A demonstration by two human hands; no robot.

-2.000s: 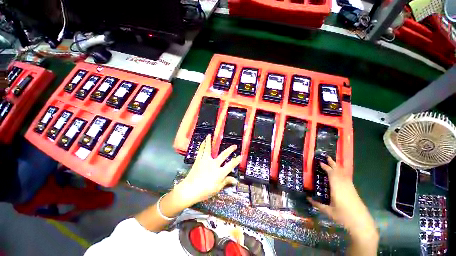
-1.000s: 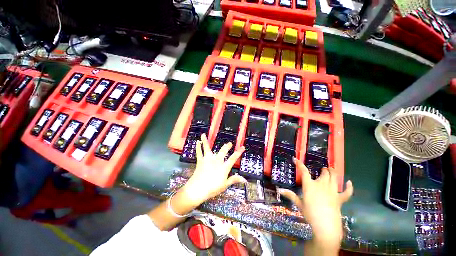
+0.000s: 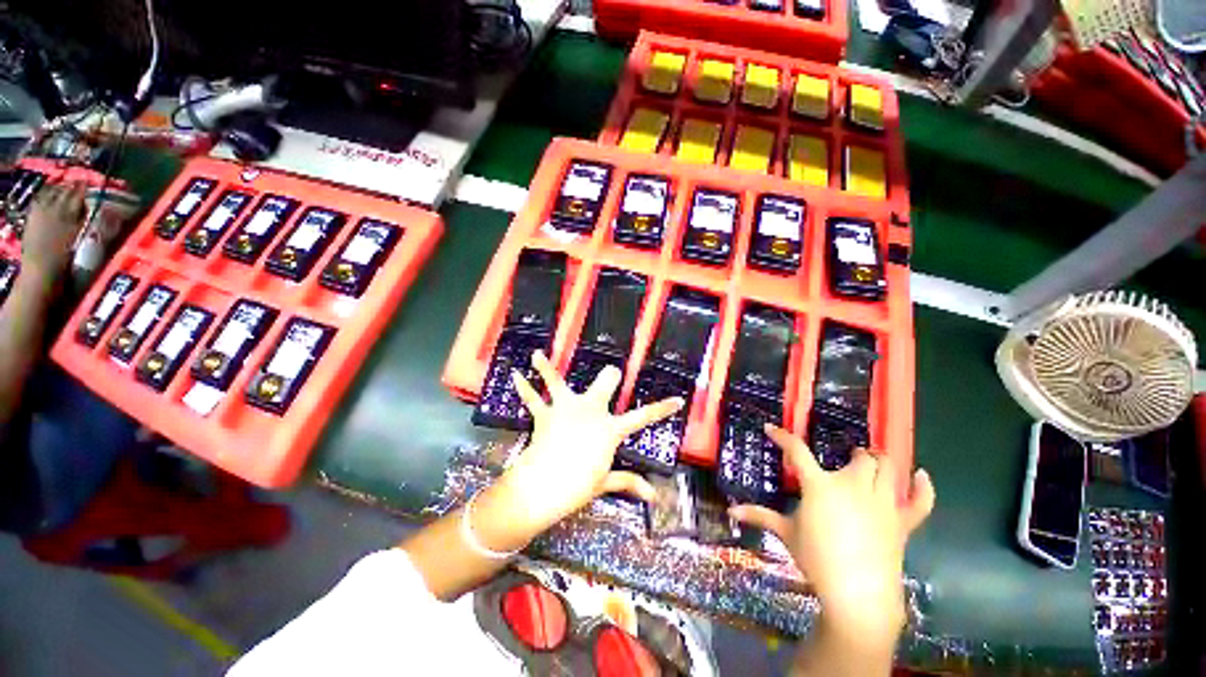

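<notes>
A red-orange phone tray (image 3: 529, 212) lies in front of me. Its back row holds closed flip phones (image 3: 710, 225) with white labels; its front row holds open flip phones (image 3: 684, 331) with dark screens and keypads towards me. My left hand (image 3: 562, 443) is spread over the keypads of the left and middle open phones, fingertips on or just above keys. My right hand (image 3: 846, 522) has spread fingers at the keypads of the right-hand phones. Neither hand grips a phone. Small grey-brown pieces (image 3: 672, 505) lie between my hands at the bench edge, partly hidden.
A second tray of closed phones (image 3: 251, 443) lies left. Behind is a tray with yellow-faced pieces (image 3: 759, 86). A fan (image 3: 1108, 366), a smartphone (image 3: 1054, 492) and a dotted parts sheet (image 3: 1128, 582) lie right. Another person's hand (image 3: 53, 225) is far left.
The tray with yellow-faced pieces has appeared behind my tray since the first frame. My right hand has shifted left from the rightmost phone. Another person's arm has come in at far left.
</notes>
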